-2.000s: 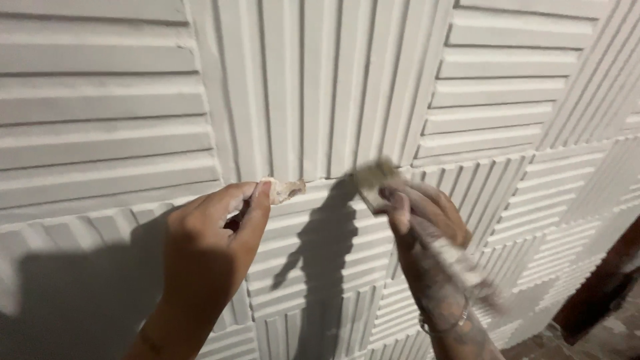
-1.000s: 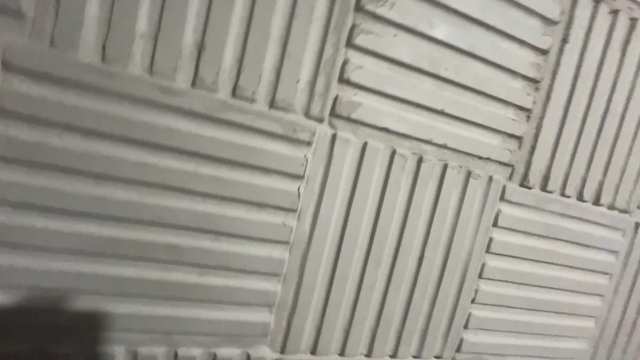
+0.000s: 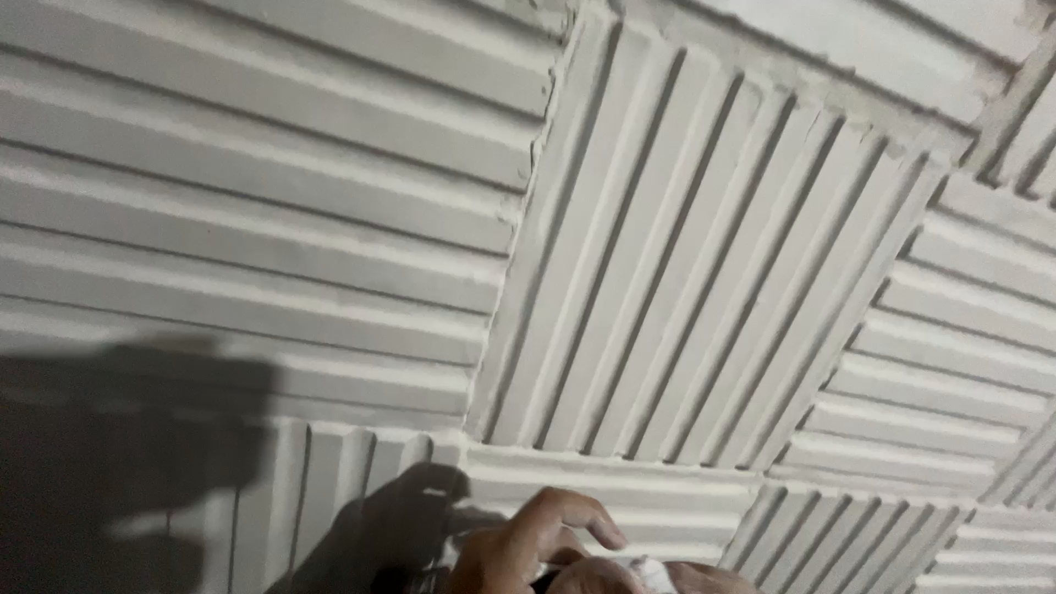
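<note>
At the bottom edge, my left hand [image 3: 532,540] shows with a bent finger pointing right, close to the ribbed wall panel. Beside it, partly cut off by the frame, is what appears to be my right hand [image 3: 709,577]. A small white lump [image 3: 652,575] lies between the hands; which one holds it cannot be told. No tool can be made out. White panels with raised parallel ribs fill the view. One panel [image 3: 685,247] has steep slanting ribs, and its joint with the panel on the left [image 3: 247,223] has a rough, uneven edge.
Dark shadows fall on the lower left panels. More ribbed panels [image 3: 932,363] continue to the right, their ribs alternating in direction. Rough, smeared filler [image 3: 858,91] runs along the joint at the upper right.
Both hands were in mid-view two seconds ago, the left with a whitish lump and the right with a flat-bladed tool. They were out of view one second ago. The view has shifted strongly.
</note>
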